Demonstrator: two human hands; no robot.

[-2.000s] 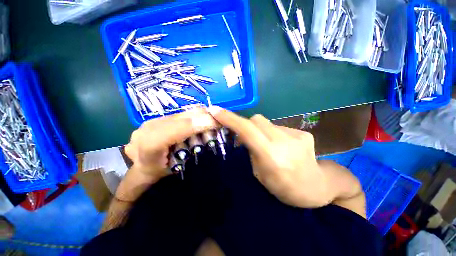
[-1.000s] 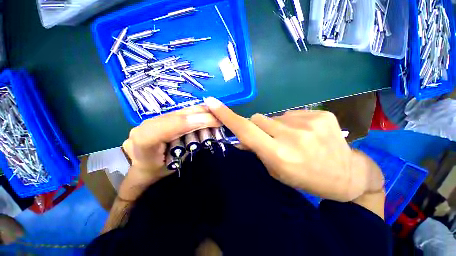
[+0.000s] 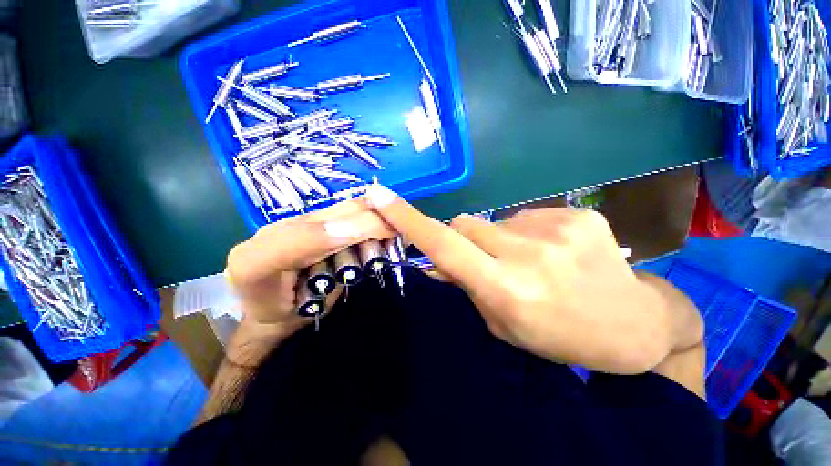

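Observation:
My left hand (image 3: 282,259) is closed around several dampers (image 3: 348,272), held above my lap at the near edge of the blue parts tray (image 3: 460,136). Their dark round ends with pale centres and thin rods point towards me. My right hand (image 3: 556,282) is beside it, its index fingertip touching the far side of the held parts near my left fingertips. A slim tool or part (image 3: 625,252) sticks out past my right hand; most of it is hidden by the fingers. Loose dampers (image 3: 282,182) lie in the tray with a white paper slip (image 3: 420,128).
A fuller blue tray (image 3: 137,305) stands left, another (image 3: 767,100) at far right. Clear divided bins (image 3: 674,55) hold parts, beside a few loose parts (image 3: 538,50) on the bench. A clear box (image 3: 118,41) is beyond. A brown carton (image 3: 638,214) is below the edge.
My right hand has shifted right and its slim object now shows past the hand. My left hand still holds the dampers. The whole view has shifted slightly.

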